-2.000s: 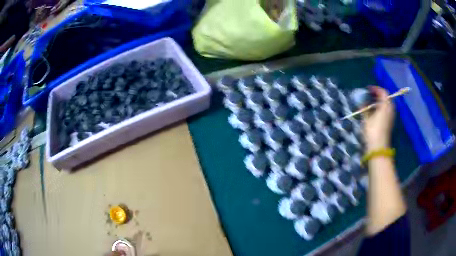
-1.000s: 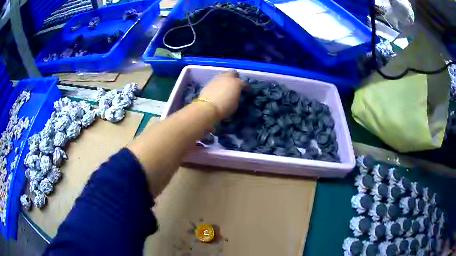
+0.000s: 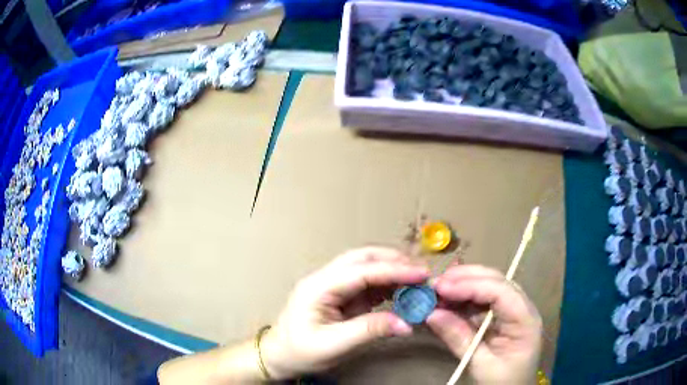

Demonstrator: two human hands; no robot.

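Observation:
My left hand [image 3: 339, 308] holds a dark cap part [image 3: 415, 303] between thumb and fingers, its hollow round side facing up toward me. My right hand [image 3: 490, 323] pinches the right edge of the same cap with thumb and index finger. A small brush [image 3: 493, 301] with a yellowish tip lies across the right hand, pointing up and away. The orange cup [image 3: 436, 236] sits on the cardboard just beyond the fingers, with wet spots around it. The clear dish cannot be made out.
The pale tub [image 3: 474, 125] of dark caps stands at the back. Ruffled parts [image 3: 113, 180] lie in a pile at left beside the blue tray [image 3: 49, 289]. Joined pieces [image 3: 634, 278] stand in rows at right. The cardboard sheet [image 3: 203, 218] has a slit. A yellow-green bag [image 3: 636, 68] is at far right.
My left hand has come back from the pale tub and now holds a cap in front of me. My right hand with the brush has come into view beside it. The view has shifted left.

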